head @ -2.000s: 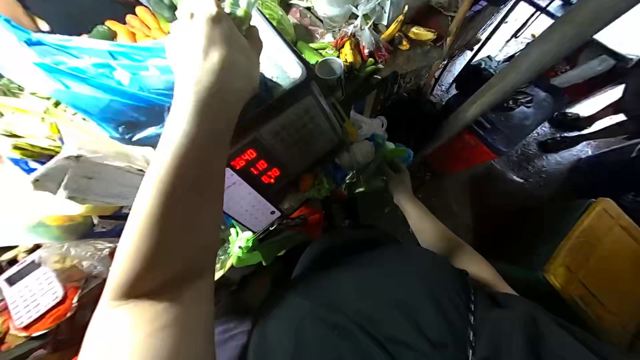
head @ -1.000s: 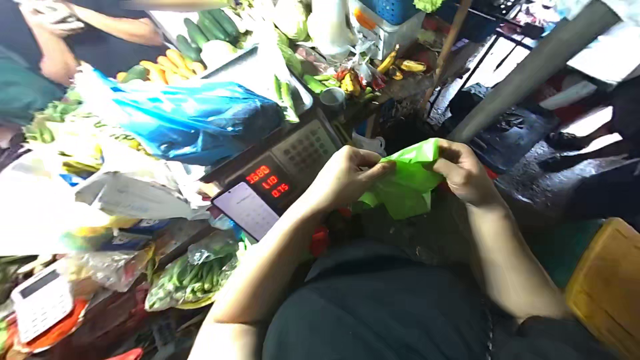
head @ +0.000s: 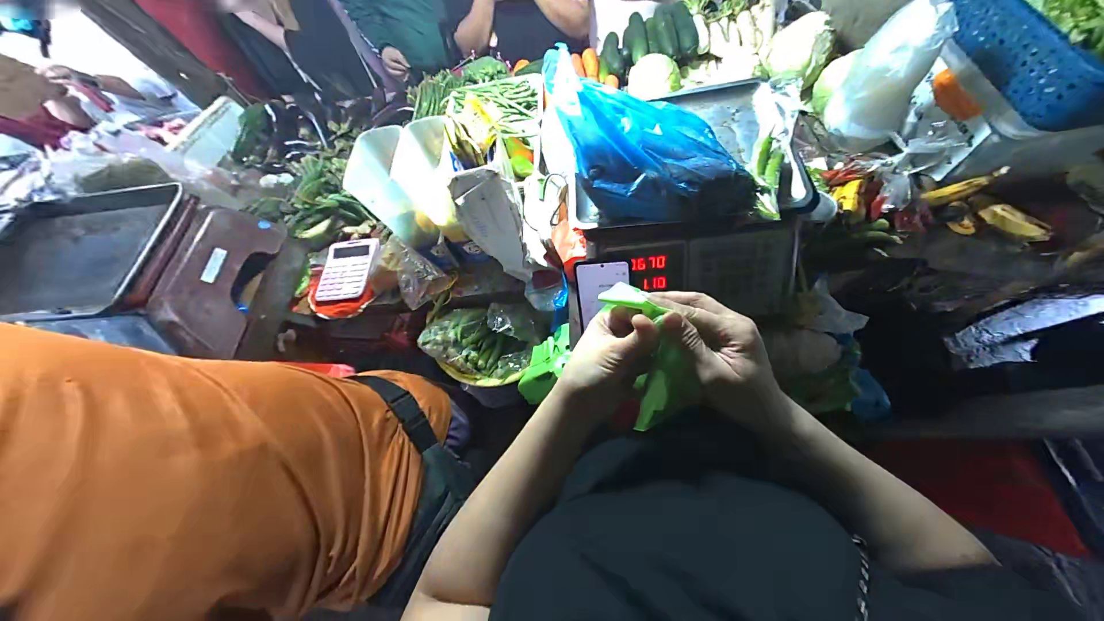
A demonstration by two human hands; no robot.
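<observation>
My left hand and my right hand pinch the top edge of a green plastic bag between them, close in front of my body. The bag hangs down, crumpled, between the fingers. Just beyond my hands is a digital scale with red lit digits. A smartphone stands against the scale's front, partly hidden by my hands. On the scale's metal tray lies a full blue plastic bag, with green vegetables at its right.
A person in an orange shirt stands close at my left. A white calculator and a basket of bagged green vegetables lie between that person and the scale. Cucumbers, cabbages and carrots cover the far side. Other people stand behind the stall.
Two seconds ago my left arm reached over the scale; now both hands hold the green bag, brought closer together than one second ago. The view has swung left, showing the person in orange.
</observation>
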